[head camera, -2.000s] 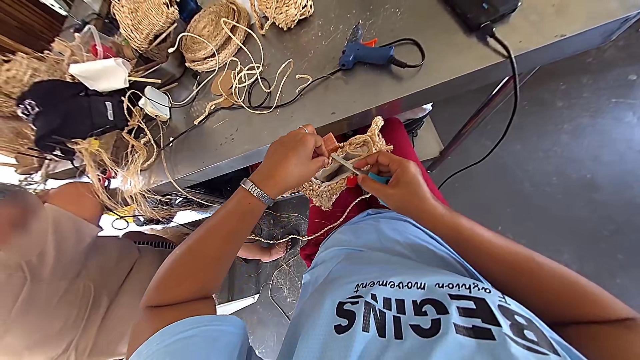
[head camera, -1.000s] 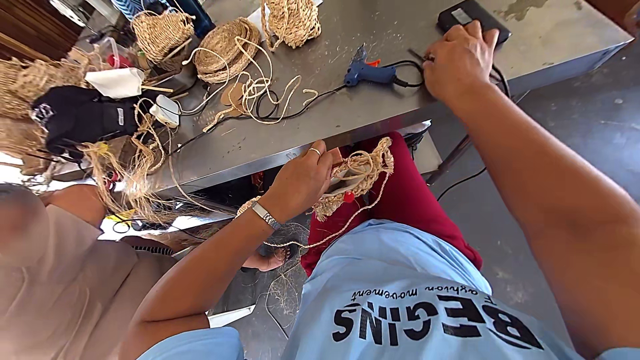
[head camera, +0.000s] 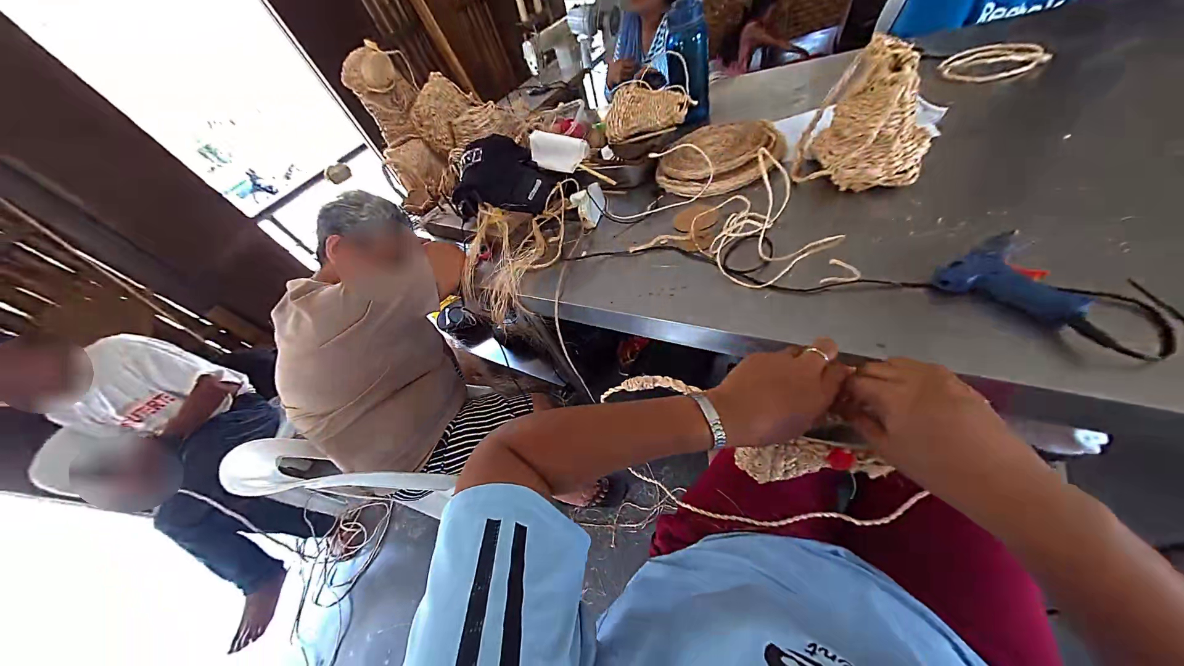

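My left hand [head camera: 777,393] and my right hand [head camera: 906,407] meet over my lap at the table's near edge, fingers closed together; what they pinch between them is hidden. Just below them lies a woven natural-fibre piece [head camera: 795,460] with a red bead [head camera: 840,459] on it. A twisted fibre cord [head camera: 786,520] trails from it across my dark red trousers. Left of my wrist, a braided fibre loop [head camera: 647,383] shows. On the table, beyond my right hand, lies a blue glue gun [head camera: 1008,282] with its black cable.
The metal table [head camera: 1045,185] holds a coil of braided fibre [head camera: 717,157], a woven pouch [head camera: 869,125], loose cord [head camera: 754,231], a black cloth bag [head camera: 509,176] and a blue bottle [head camera: 686,60]. A person [head camera: 361,342] sits close on the left; another [head camera: 176,398] is farther off.
My right hand has come back from the black device on the table to my left hand. The scissors seen in it two seconds ago are not visible now. The view has swung left and up.
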